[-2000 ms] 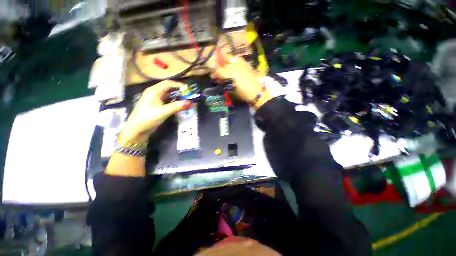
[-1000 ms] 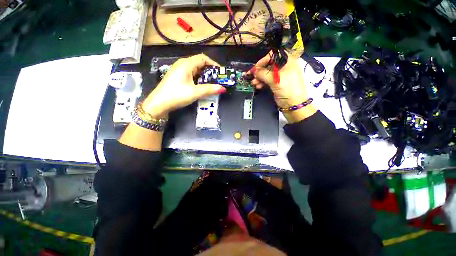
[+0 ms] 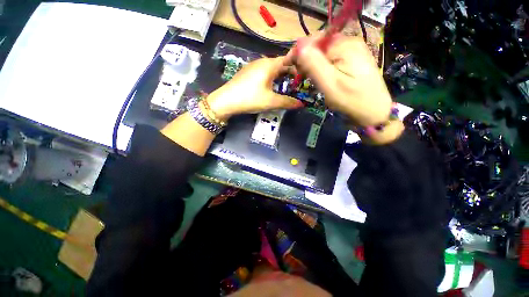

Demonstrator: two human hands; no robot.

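Note:
My left hand (image 3: 255, 87) holds a small circuit board (image 3: 305, 93) with blue, yellow and white parts between thumb and fingers, above the black test fixture (image 3: 232, 136). My right hand (image 3: 342, 69) is over the board's right side and grips a red test probe (image 3: 298, 79), whose tip points down at the board. Whether the tip touches the board cannot be told. The upper part of the right hand is blurred. A white power socket (image 3: 267, 129) and a small green contact board (image 3: 315, 131) sit in the fixture just below the held board.
A round white plug (image 3: 174, 56) sits in the left outlet. A red clip (image 3: 267, 16) lies on the wooden board. A black tangle of cords and boards (image 3: 481, 145) is at right. A large white sheet (image 3: 75, 69) is at left, a power strip (image 3: 194, 14) at the top.
The view has turned and shifted. My right hand has come in over the board, and the red probe now points down at it. My left hand still holds the board.

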